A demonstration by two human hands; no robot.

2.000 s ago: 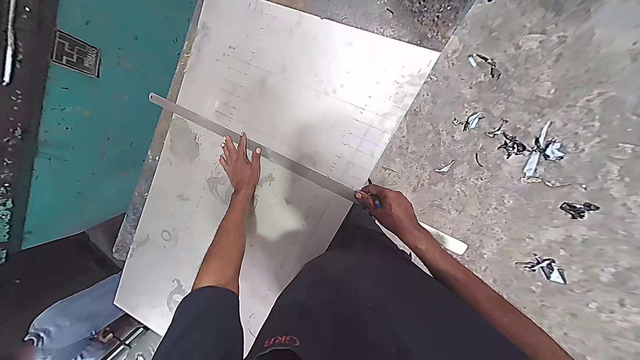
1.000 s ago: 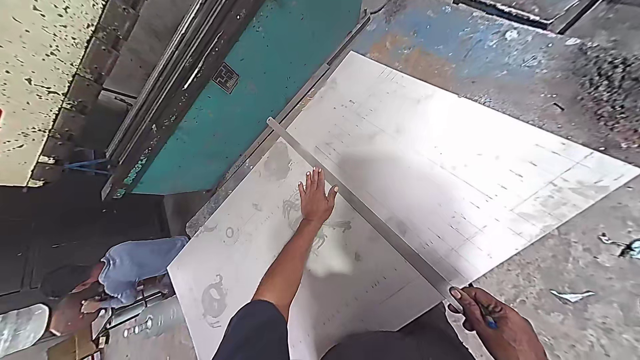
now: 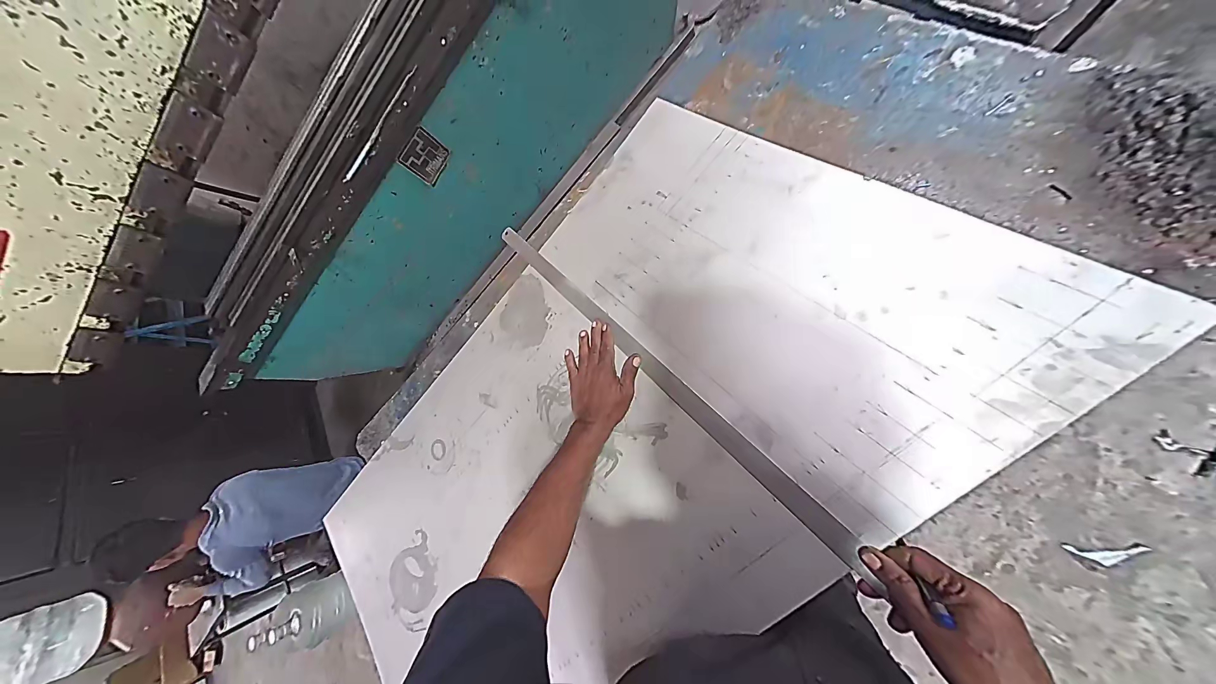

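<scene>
A long metal straightedge [image 3: 703,410] lies diagonally across a large pale sheet [image 3: 807,275] marked with thin dark lines and grey smudges. My left hand [image 3: 600,380] is spread flat on the sheet, its fingertips and thumb at the straightedge's near side. At the sheet's near right edge, my right hand [image 3: 940,603] grips the end of the straightedge between thumb and fingers. A slim pen-like tool with a blue part [image 3: 940,616] is also in that hand, largely hidden by the fingers.
A teal machine panel [image 3: 456,190] stands beyond the sheet's left edge. Another person in a blue shirt [image 3: 275,513] crouches at lower left near metal parts. Scraps [image 3: 1107,554] lie on the stained concrete floor [image 3: 1073,475] at right, and dark granules [image 3: 1164,142] at upper right.
The view has swung strongly, bringing more of the teal machine and the other person into sight. Both hands stay at the straightedge, the left flat on the sheet and the right at its near end.
</scene>
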